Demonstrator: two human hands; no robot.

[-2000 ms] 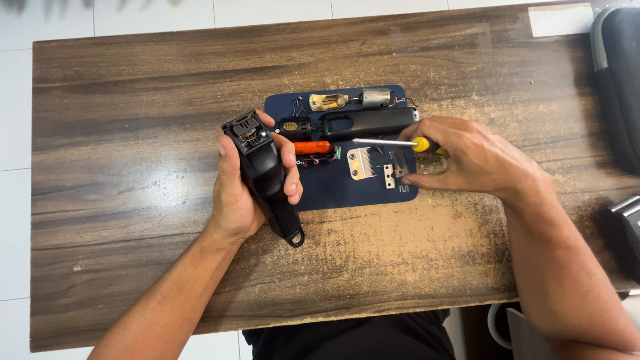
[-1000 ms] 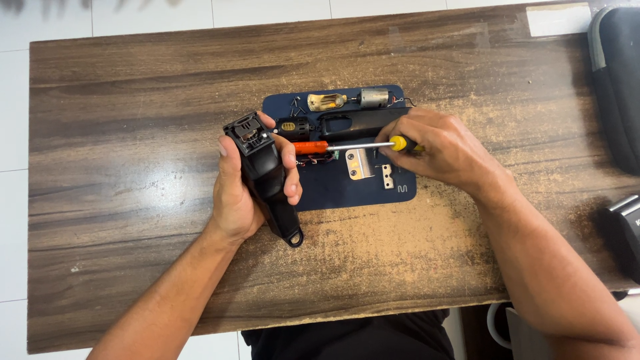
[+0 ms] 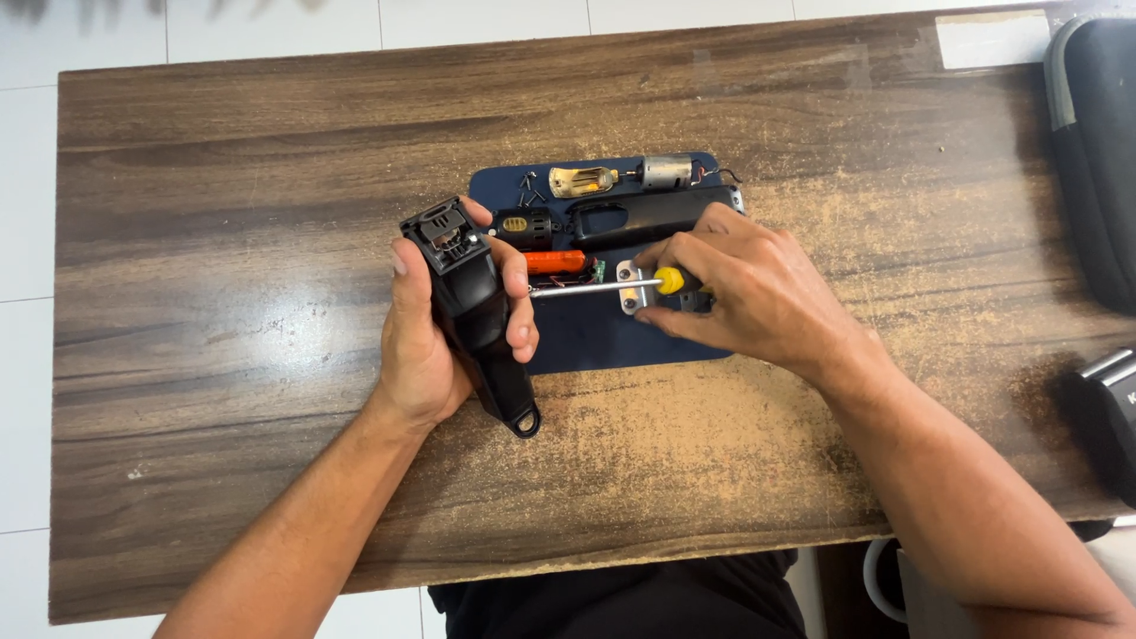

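Note:
My left hand [image 3: 422, 328] is closed around a black hair clipper body [image 3: 470, 306], its head end up and its hanging loop toward me. In my right hand [image 3: 754, 293] is a screwdriver [image 3: 590, 288] with a yellow and black handle, its shaft pointing left to near my left fingers. The right fingertips also touch or grip a metal clipper blade [image 3: 629, 288] with two screws, over the blue mat [image 3: 603, 346]. An orange cylindrical battery [image 3: 556, 262] lies just left of that blade. Farther back are a black housing shell [image 3: 652, 216] and a small motor [image 3: 666, 172].
Loose screws [image 3: 531, 191], a yellowed plastic part [image 3: 581, 181] and a black vented part [image 3: 524, 228] lie on the mat. A dark zip case [image 3: 1100, 160] stands at the wooden table's [image 3: 222, 355] right back, with a black device [image 3: 1114, 417] nearer on the right edge.
My right fingers have come to the metal blade, which lay free on the mat one second ago. The screwdriver stays in that hand. My left hand holds the clipper much as before.

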